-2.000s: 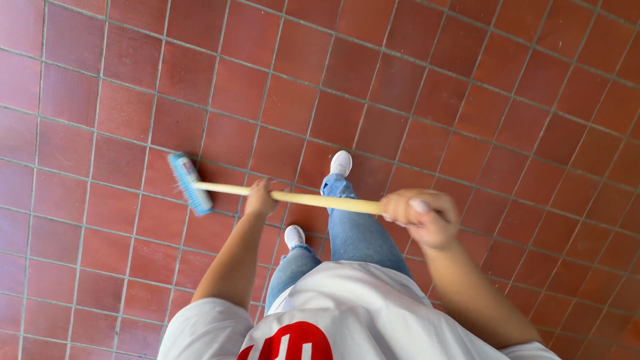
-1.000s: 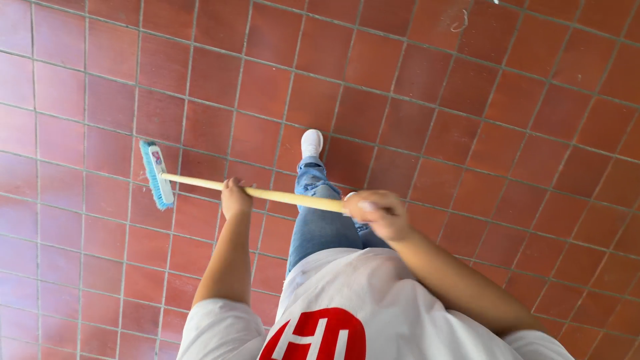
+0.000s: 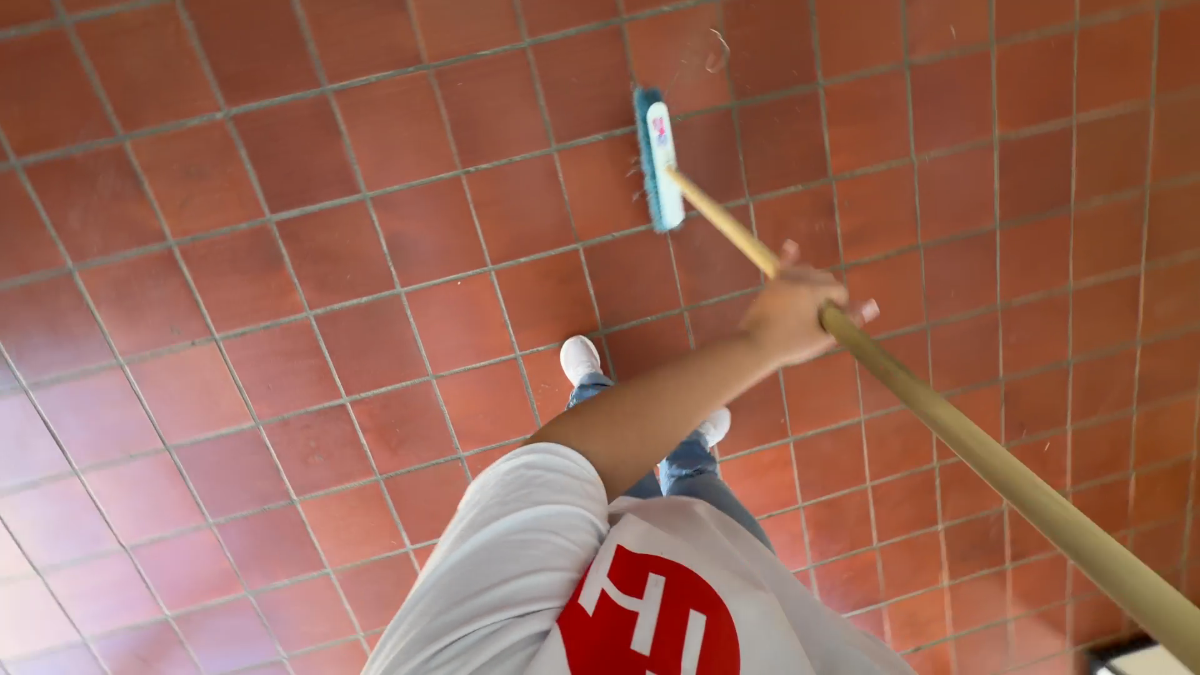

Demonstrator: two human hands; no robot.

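Observation:
My left hand [image 3: 800, 305] is closed around the pale wooden handle [image 3: 994, 459] of a push broom, partway along it. The handle slants from the broom head, above and ahead of my feet, down to the lower right corner, where its far end leaves the frame. The broom head [image 3: 665, 164] has a white block and blue bristles that touch the red tiled floor, with some hair or fibres at the bristles. My right hand is out of the frame.
Red square tiles with grey joints [image 3: 403, 347] cover the floor. A thin curled strand [image 3: 718, 52] lies just beyond the broom head. My white shoes [image 3: 580, 360] stand below it. Part of a dark-edged white object [image 3: 1130, 656] shows at the lower right corner.
The broom head has moved from the left side of my feet to ahead of them. My left arm now reaches across to the right. My right hand has left the view.

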